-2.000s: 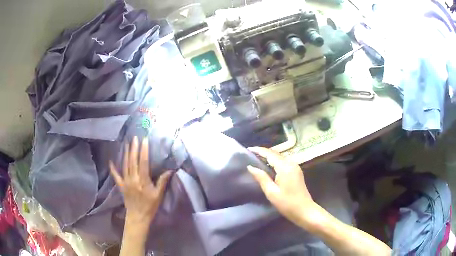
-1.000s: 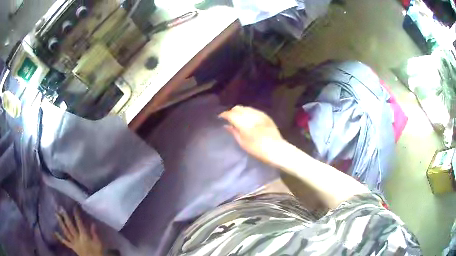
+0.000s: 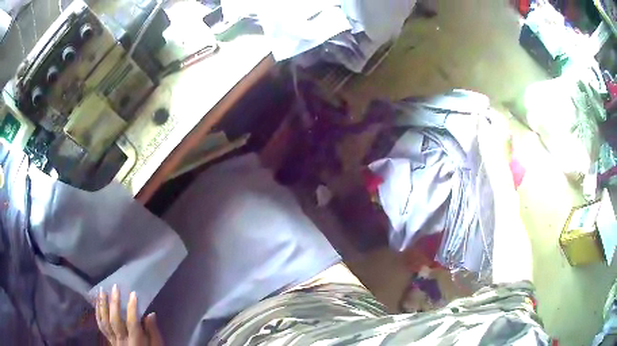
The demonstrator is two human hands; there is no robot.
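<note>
A large grey-blue cloth panel (image 3: 243,223) lies over my lap and against the table edge. A folded part of the cloth (image 3: 115,236) lies at the left, below the machine. My left hand (image 3: 126,321) rests on it at the bottom edge, fingers spread, partly cut off. My right forearm reaches up over the right side of a bundle of pale blue pieces (image 3: 433,182). My right hand (image 3: 497,125) is washed out by glare at the bundle's upper right, so its grip cannot be told.
The overlock machine (image 3: 81,88) stands on the pale table (image 3: 183,101) at upper left, with a small metal tool (image 3: 199,57) beside it. Light blue pieces (image 3: 311,27) hang over the table's end. A yellow box (image 3: 582,236) and plastic bags (image 3: 565,115) are at right.
My right hand has moved from the lap cloth to the bundle at right. The view has shifted slightly right. My left hand stays on the cloth, now nearer the folded part's lower edge.
</note>
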